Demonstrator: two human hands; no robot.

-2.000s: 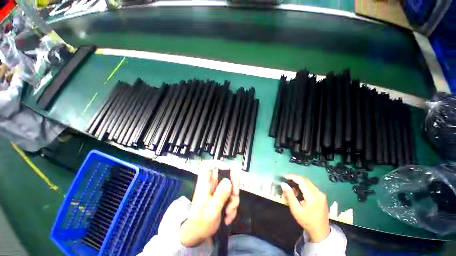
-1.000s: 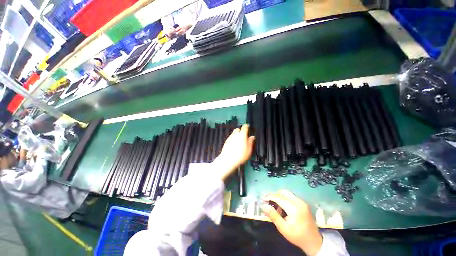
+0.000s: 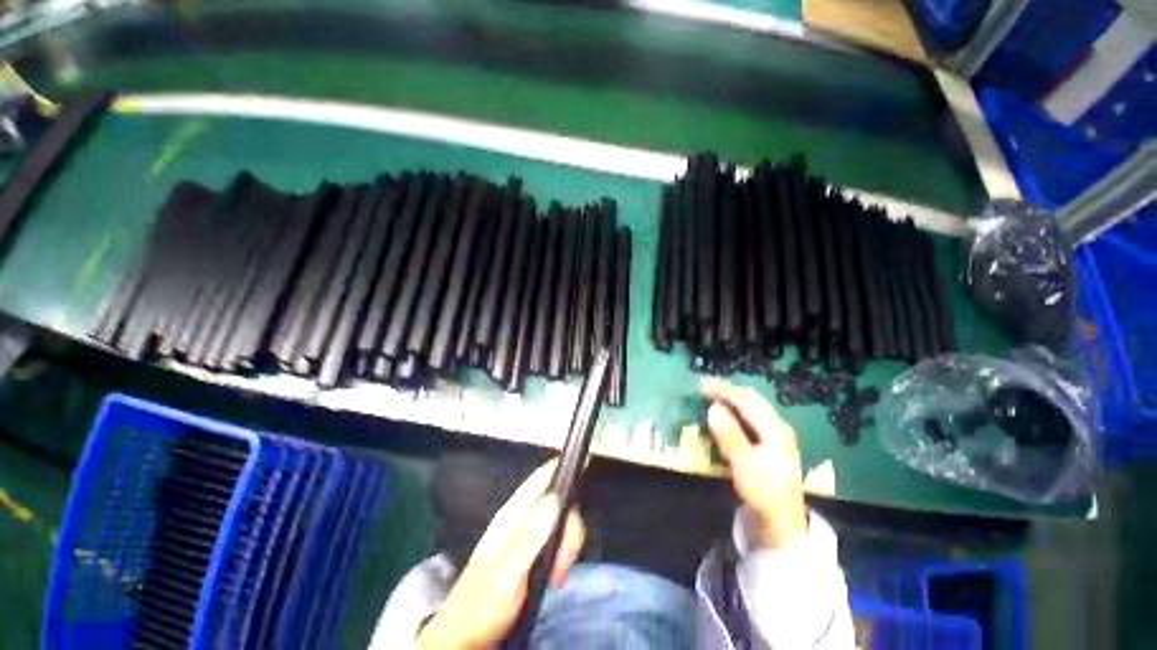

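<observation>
My left hand (image 3: pixel 514 559) is closed around one black tube (image 3: pixel 581 419), held tilted over my lap with its upper end at the bench edge. My right hand (image 3: pixel 755 451) is at the front edge of the bench, right of the tube, thumb and fingertips close together; whether a small part is between them cannot be told. Black tubes lie side by side in a left group (image 3: pixel 381 279) and a right group (image 3: pixel 793 260). Small black end parts (image 3: pixel 831 391) lie loose below the right group.
A clear plastic bag (image 3: pixel 990 425) with dark parts lies at the bench's right, a fuller bag (image 3: pixel 1019 269) behind it. Blue crates (image 3: pixel 241 533) stand lower left, another crate (image 3: pixel 971 597) lower right. A long black bar (image 3: pixel 48 159) lies far left. Torn paper strips (image 3: pixel 647 442) line the front edge.
My left hand has left the gap between the tube groups and come back over my lap, now with a tube. My right hand stays near the bench edge. The view has tilted down.
</observation>
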